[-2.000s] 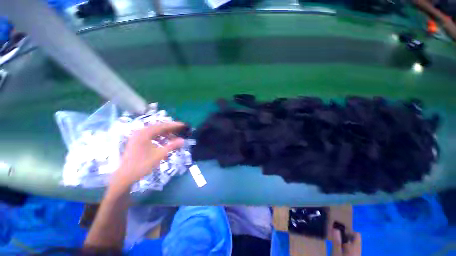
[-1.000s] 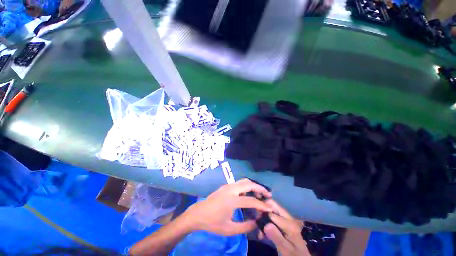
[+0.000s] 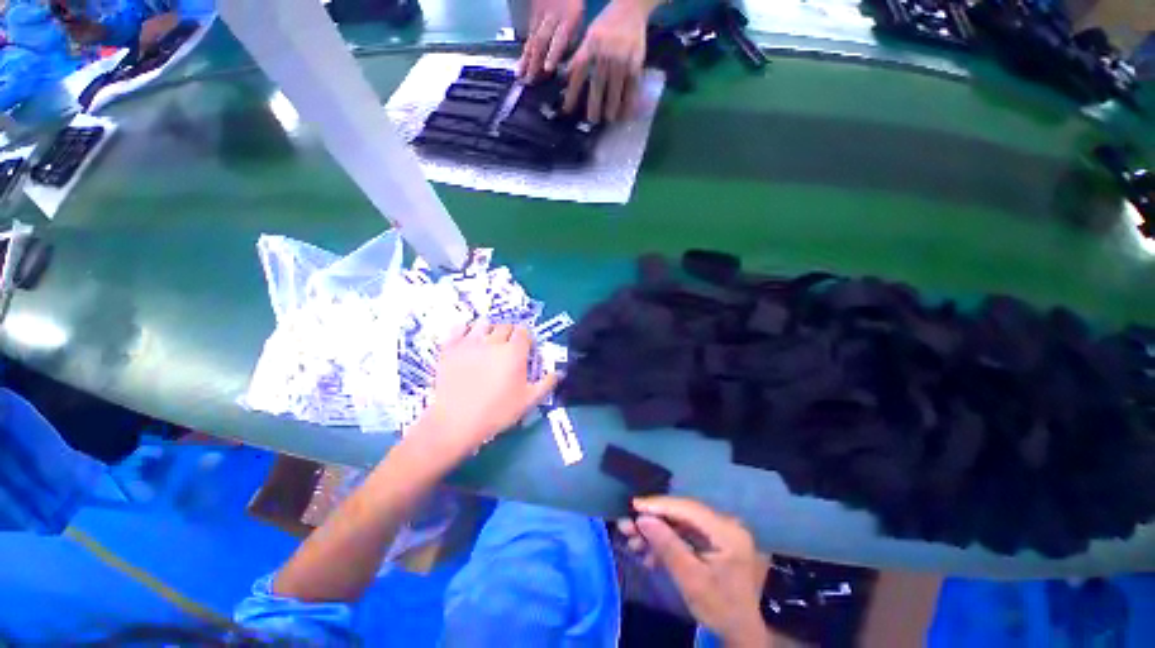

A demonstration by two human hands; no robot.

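Note:
White tags (image 3: 469, 298) lie in a loose pile, partly in a clear plastic bag (image 3: 336, 342) at its left. One white tag (image 3: 565, 434) lies apart at the pile's right. My left hand (image 3: 488, 380) is on the right part of the pile, palm down; its fingertips are among the tags and I cannot tell if they grip one. A long heap of black strap pieces (image 3: 836, 380) lies to the right. One black strap piece (image 3: 635, 470) lies near the table's front edge. My right hand (image 3: 694, 547) is just below it, fingertips pinched on a small dark piece.
Another person's hands (image 3: 585, 57) work on a black frame assembly (image 3: 507, 124) on a white foam sheet (image 3: 608, 171). A pale slanting post (image 3: 355, 133) stands behind the tags. Below the table edge is an open carton (image 3: 897, 610) with glossy black contents. More black parts lie far right.
My hands have parted: the left moved up and left onto the tag pile, the right stayed near the edge. A single strap piece now shows on the table. The frame assembly has settled beyond the post.

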